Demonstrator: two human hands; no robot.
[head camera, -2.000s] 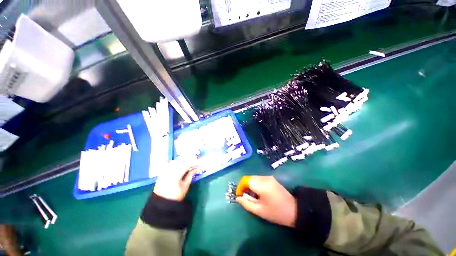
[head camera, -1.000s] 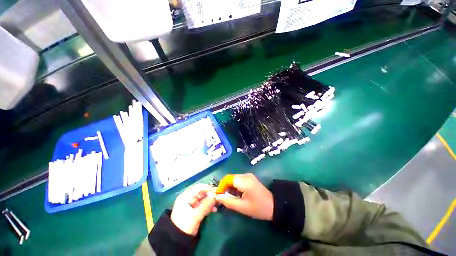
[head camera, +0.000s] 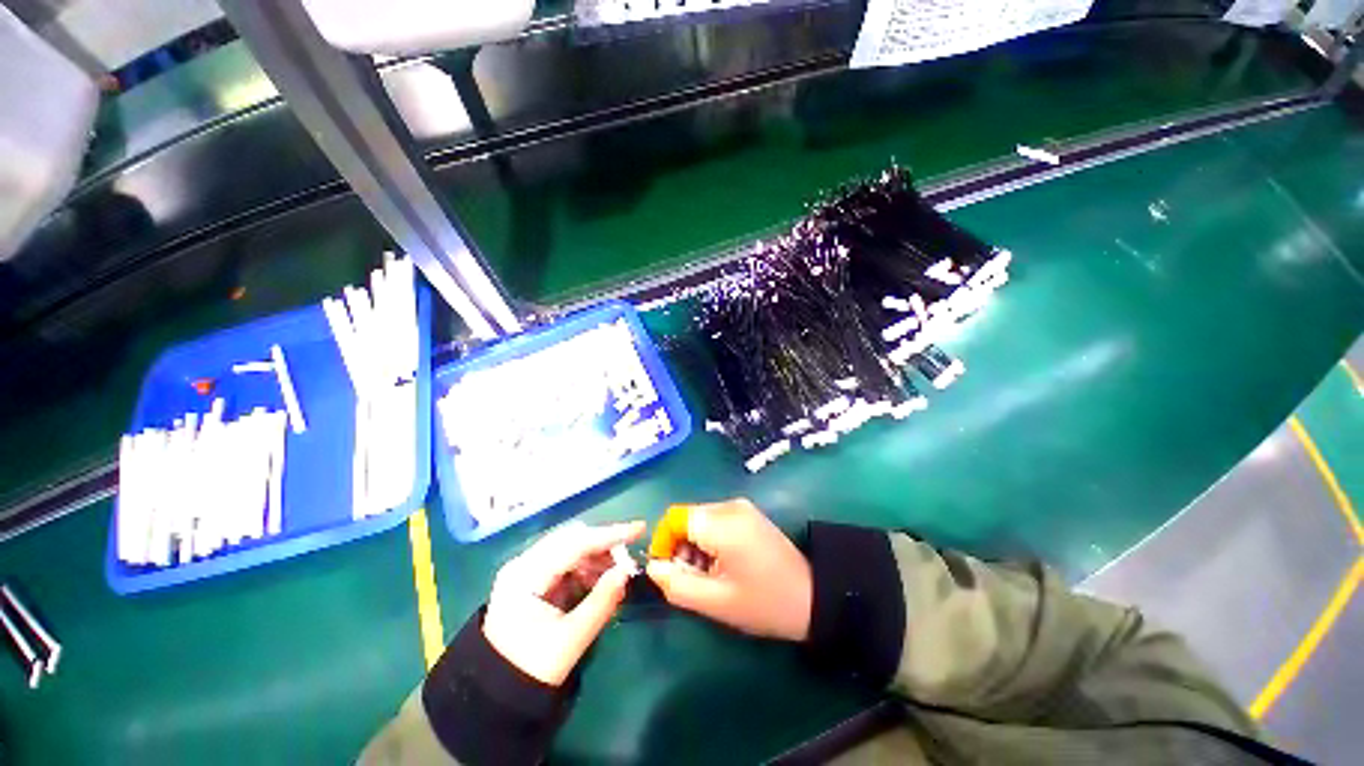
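My left hand holds a small white connector housing between thumb and fingertips. My right hand is closed beside it, its fingertips nearly touching the left ones. A bright orange-yellow item shows at the right index finger; its full shape is hidden. Dark wire ends show faintly between the hands, mostly hidden by the right fingers. The blue right-hand parts tray holds many small white housings just beyond my hands.
The left-hand blue tray holds long white strips and a tiny red piece. A large black wire pile with white ends lies at the right. A slanted metal post stands behind the trays. Thin rods lie far left.
My left hand has come from the right-hand tray to my right hand, now with a white housing at its fingertips. The view has shifted, and the bunched wire tips are now mostly hidden.
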